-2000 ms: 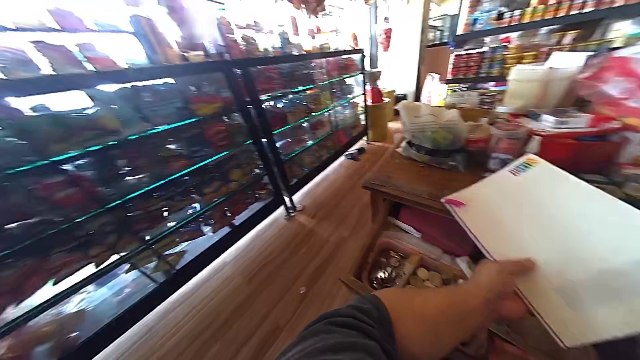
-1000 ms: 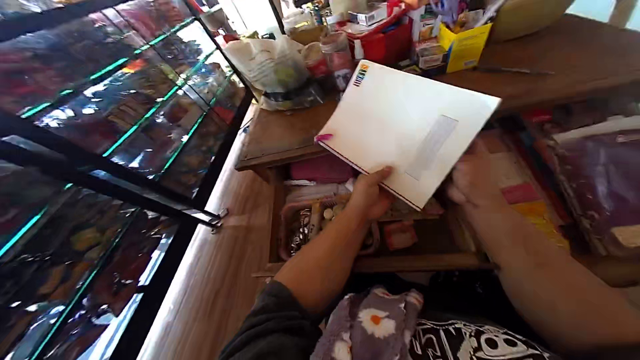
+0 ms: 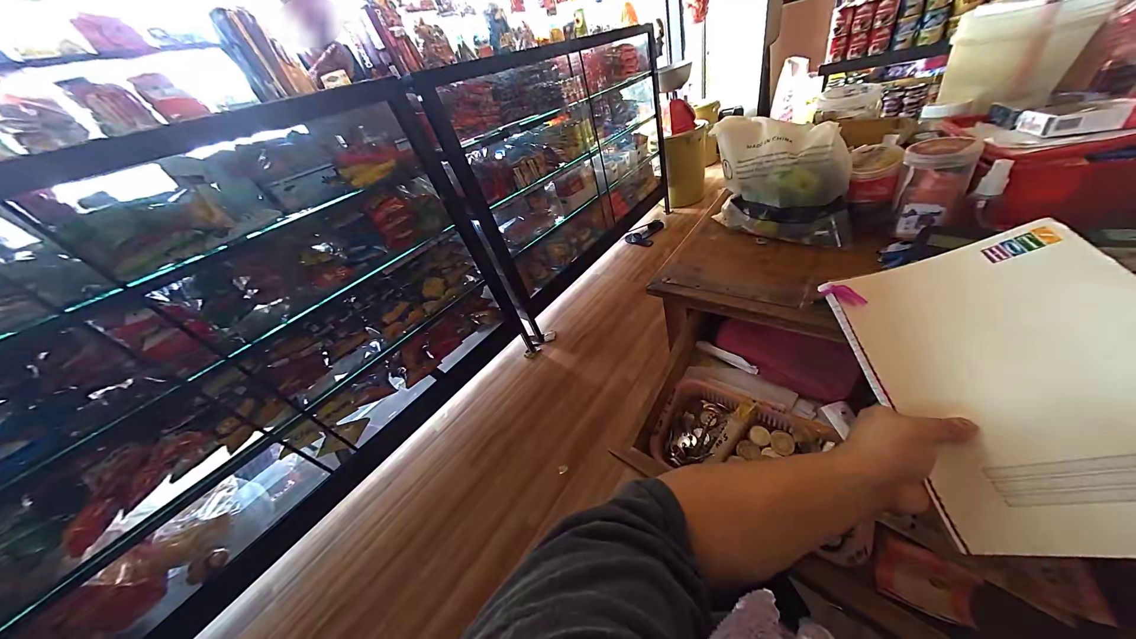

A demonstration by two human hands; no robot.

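My left hand (image 3: 905, 453) reaches in from the bottom and grips the left edge of a white-covered book or notebook (image 3: 1029, 355), thumb on top. The cover has a coloured logo at its top edge, a pink mark at one corner and a ruled panel lower down. Beneath it, an open wooden drawer (image 3: 657, 430) holds a pink plastic basket (image 3: 799, 424) of coins (image 3: 770, 441), a dark red item (image 3: 785, 359) and banknotes (image 3: 927, 581). My right hand is outside the view.
Glass display cases (image 3: 293, 293) full of packaged goods line the left. On the wooden desk (image 3: 754, 262) stand a plastic bag (image 3: 785, 169), a lidded jar (image 3: 936, 182) and a red basket (image 3: 1056, 182). Dark footwear (image 3: 644, 232) lies on the wooden floor (image 3: 532, 444).
The view has swung left since one second ago, when my right hand was visible at the book's right side. My left hand keeps its grip on the book throughout.
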